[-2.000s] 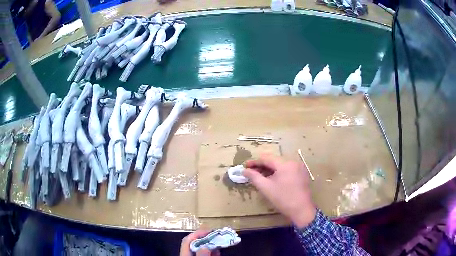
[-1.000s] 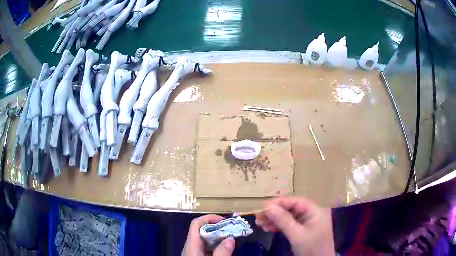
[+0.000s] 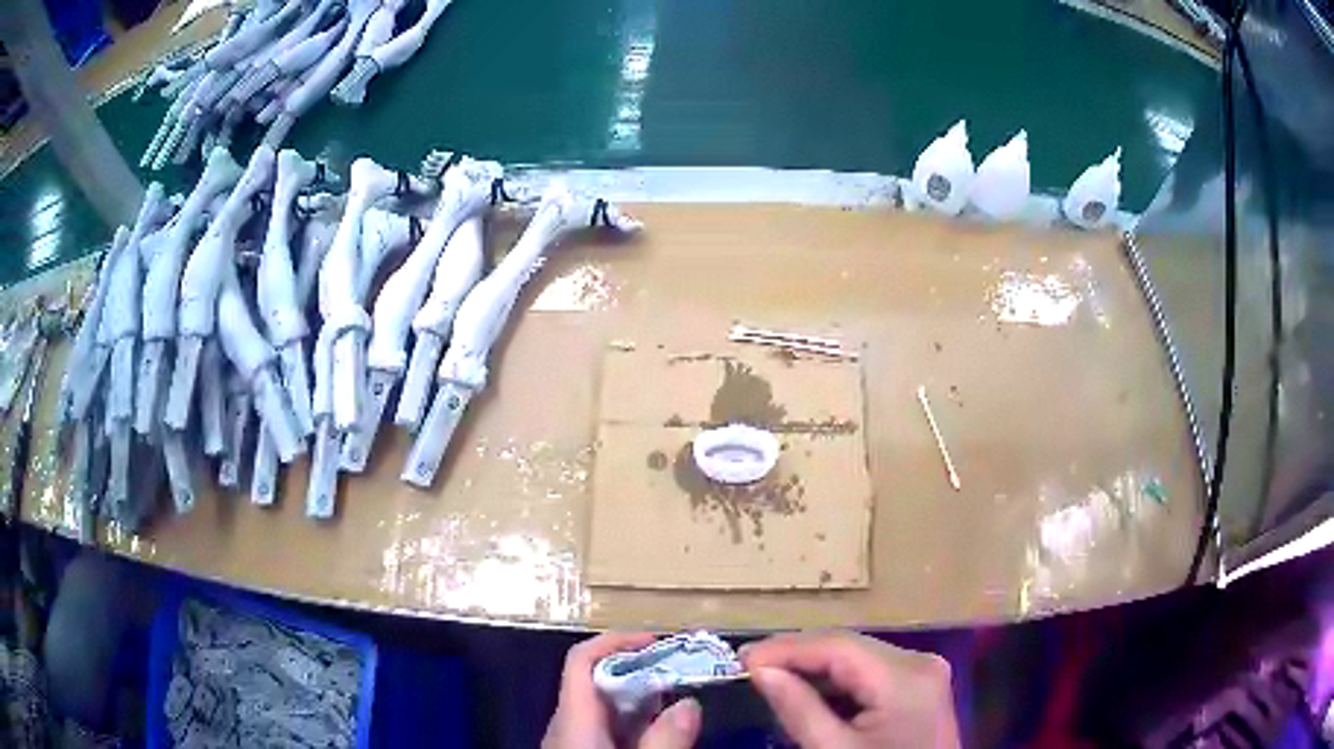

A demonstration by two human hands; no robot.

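Observation:
A grey-white open hollow shell (image 3: 666, 666) is held just below the table's front edge. My left hand (image 3: 622, 710) grips it from the left and below, with the thumb on its near side. My right hand (image 3: 834, 688) is at the shell's right end, thumb and fingertips pinched together; a thin swab stick seems to be in them, but its tip is hidden. A small white oval dish (image 3: 736, 455) sits on the tan cardboard pad (image 3: 658, 512) among dark wet stains.
White limb assemblies (image 3: 498, 293) are piled at the left, more on the green belt (image 3: 790, 88). Swabs (image 3: 794, 343) lie by the pad, another (image 3: 939, 438) to its right. Three white bottles (image 3: 1002, 176) stand at the back edge. A blue bin (image 3: 366, 688) holds grey pieces below left.
My right hand has moved from the dish down to the shell and now touches its right end. My left hand still holds the shell. The view has shifted slightly.

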